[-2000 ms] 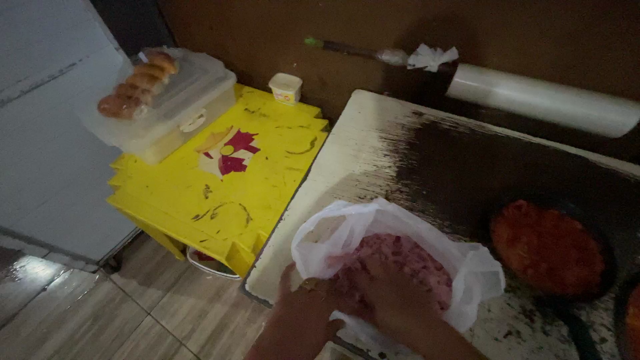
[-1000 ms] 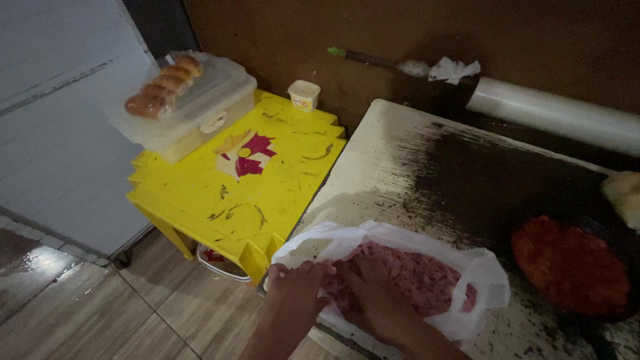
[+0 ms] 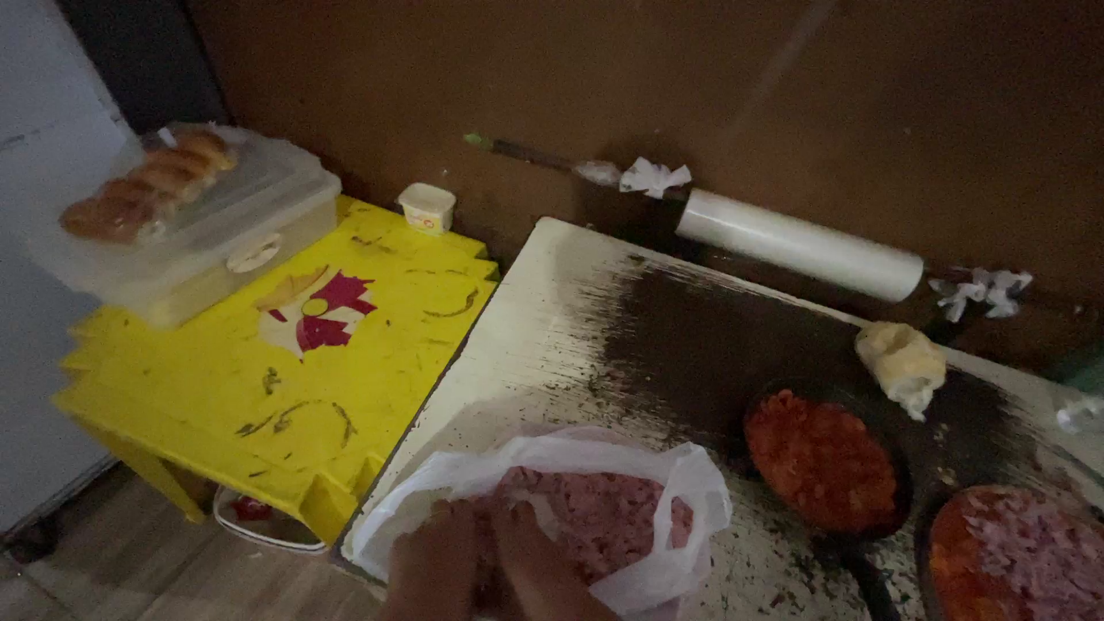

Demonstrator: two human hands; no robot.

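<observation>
A white plastic bag [image 3: 703, 479] lies with its mouth spread at the near left corner of the worn white table. Inside it is a mass of pink shredded or chopped meat [image 3: 604, 517]. My left hand [image 3: 444, 552] reaches in at the bag's left part, and my right hand [image 3: 526, 543] is beside it in the meat. The fingertips of both are blurred and partly hidden, so whether they grip anything does not show. Right of the bag is a dark pan of red sauce [image 3: 819, 461]; at the lower right edge another holds red sauce topped with pink shreds [image 3: 1026, 552].
A piece of bread [image 3: 901, 362] lies behind the pans on the table [image 3: 535, 302]. A plastic roll [image 3: 802, 246] hangs along the brown wall. To the left, a yellow table [image 3: 405, 319] bears a small tub [image 3: 427, 207] and a lidded plastic box [image 3: 250, 250] with bagged bread rolls [image 3: 155, 185] on top.
Both hands remain in the bag, shifted slightly within it. The view has turned, so the bread piece and the second pan show more fully.
</observation>
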